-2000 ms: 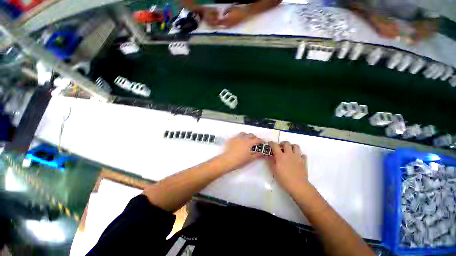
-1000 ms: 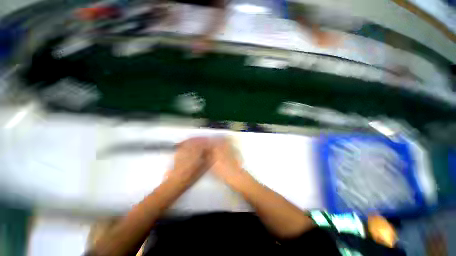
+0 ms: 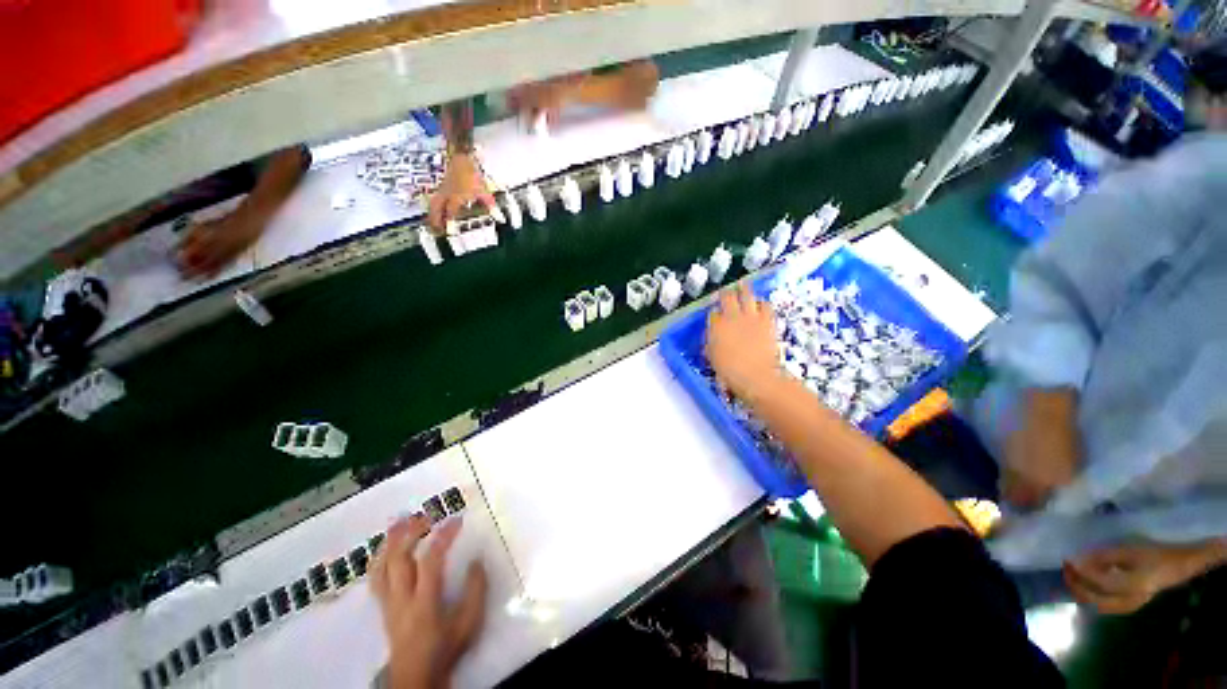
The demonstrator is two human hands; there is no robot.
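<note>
A long slanting row of small white housings with dark openings (image 3: pixel 299 592) stands on the white bench at the lower left. My left hand (image 3: pixel 428 599) is at the near side of the row's right part, fingers spread, with no part visible in it. My right hand (image 3: pixel 743 343) reaches into the left part of the blue bin (image 3: pixel 776 481), which is heaped with small white parts (image 3: pixel 848 353). Its fingertips point down near the bin's far left corner, and whether they grip a part is hidden.
Beyond the bench, the green belt (image 3: pixel 404 337) carries grouped white housings (image 3: pixel 310 439) and several single units. Hands of people opposite (image 3: pixel 464 189) work at the far bench. A person in light blue (image 3: pixel 1124 337) is close on the right. A shelf beam (image 3: pixel 404 67) crosses the top.
The view has swung right. My hands, together over the bench before, are now apart: the right is in the blue bin, the left by the row. The row now shows longer than two seconds ago.
</note>
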